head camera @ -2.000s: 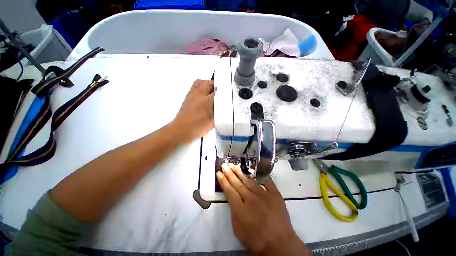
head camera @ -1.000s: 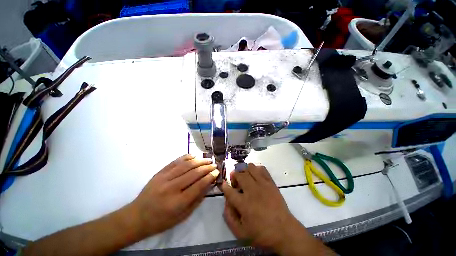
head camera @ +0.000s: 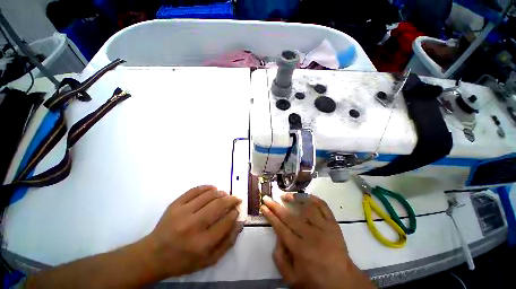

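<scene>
A dark brown fabric strip (head camera: 254, 195) with a zipper's gold toothed line along its right part lies under the left end of the white sewing head (head camera: 339, 132). My right hand (head camera: 308, 237) lies just right of the strip, its fingertips on the zipper below the needle area. My left hand (head camera: 198, 228) lies left of the strip, fingers bent together, fingertips near its left edge. Whether the left fingers pinch anything cannot be seen. The presser foot and needle are mostly hidden behind the shiny take-up cover (head camera: 305, 160).
Snips with yellow and green handles (head camera: 385, 219) lie right of my right hand. Waiting zippers (head camera: 68, 141) curl on the table's left side. A white trough (head camera: 170, 42) stands behind the table. A black cloth strip (head camera: 433, 127) drapes over the head.
The view has shifted, so the machine appears further right. My left hand has moved off the foot area to the strip's left side. More of the dark strip shows between my hands.
</scene>
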